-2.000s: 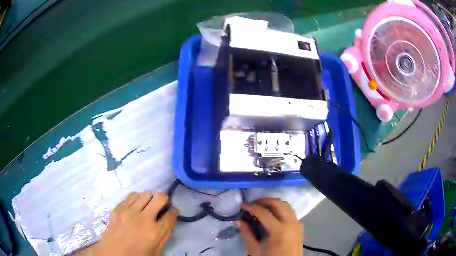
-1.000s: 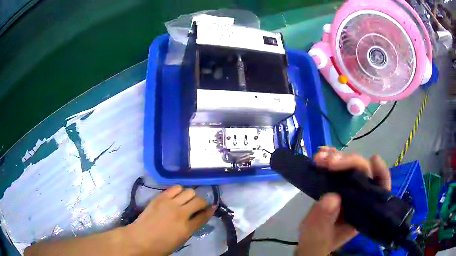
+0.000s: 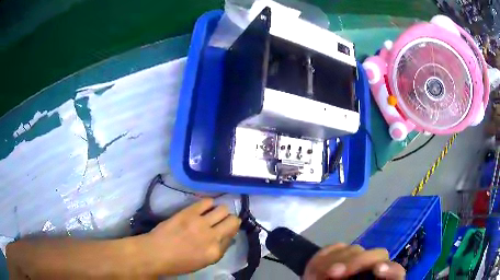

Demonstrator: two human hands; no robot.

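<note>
The black looped headband unit (image 3: 253, 249) lies on the white foam sheet below the blue tray. My left hand (image 3: 192, 238) rests over its middle, fingertips near the right-hand joint; whether it pinches the loop is hidden. My right hand (image 3: 351, 263), cut off by the bottom edge, holds the black electric screwdriver (image 3: 290, 249). The thin bit points up-left at the joint on the loop's right side; whether it touches a screw is too small to tell. A thin wire (image 3: 189, 192) runs across the top of the loop.
The blue tray (image 3: 180, 136) holds the white-and-black screw feeder (image 3: 307, 112) with its metal pickup plate (image 3: 252, 156). Thin tools lie beside it. A pink fan (image 3: 433, 85) stands right. A blue bin (image 3: 403, 229) is lower right. The dark green belt (image 3: 98, 38) runs behind.
My right hand first took hold of the screwdriver, then brought it from the feeder plate down-left to the headband's right joint. My left hand moved from the loop's left side towards its middle.
</note>
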